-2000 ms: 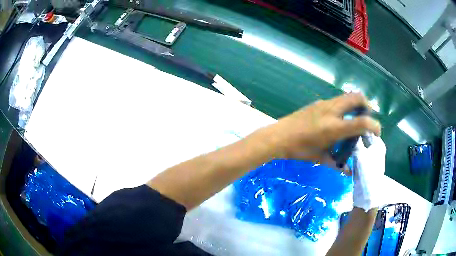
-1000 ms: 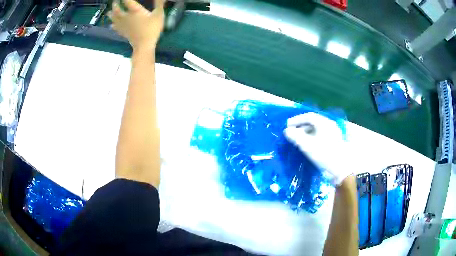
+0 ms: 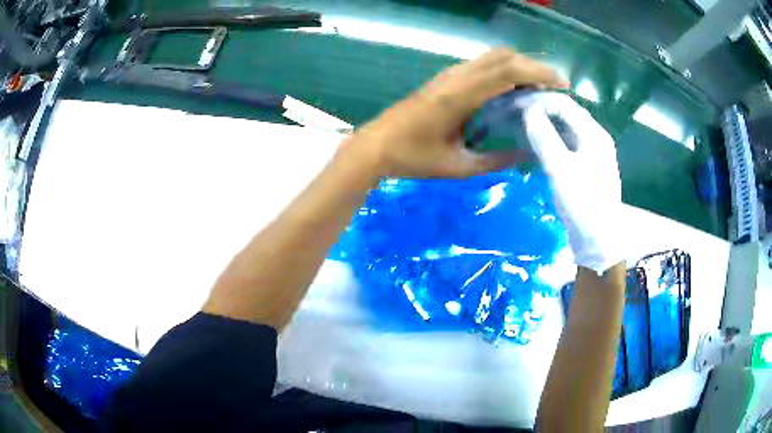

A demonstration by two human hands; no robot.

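My bare left hand (image 3: 440,118) is shut on a dark phone middle frame (image 3: 505,127), held above the far edge of the bench over the green belt. My gloved right hand (image 3: 576,161) is at the unit's right end, thumb and fingers bent against it; blur and the fingers hide whether it grips the unit or a film on it. A wide crumpled heap of blue film (image 3: 449,262) lies on the white bench just below both hands.
Phone units (image 3: 664,326) lie side by side at the bench's right end. A fixture (image 3: 212,49) sits on the green belt (image 3: 372,72) at upper left, with a white strip (image 3: 315,116) at the belt edge. Another unit (image 3: 706,179) is at the belt's right. A bin with blue film (image 3: 85,364) is at lower left.
My left hand has come back from the upper left with a dark unit. My right hand has moved up from the film heap to meet it. The unit on the belt has shifted right.
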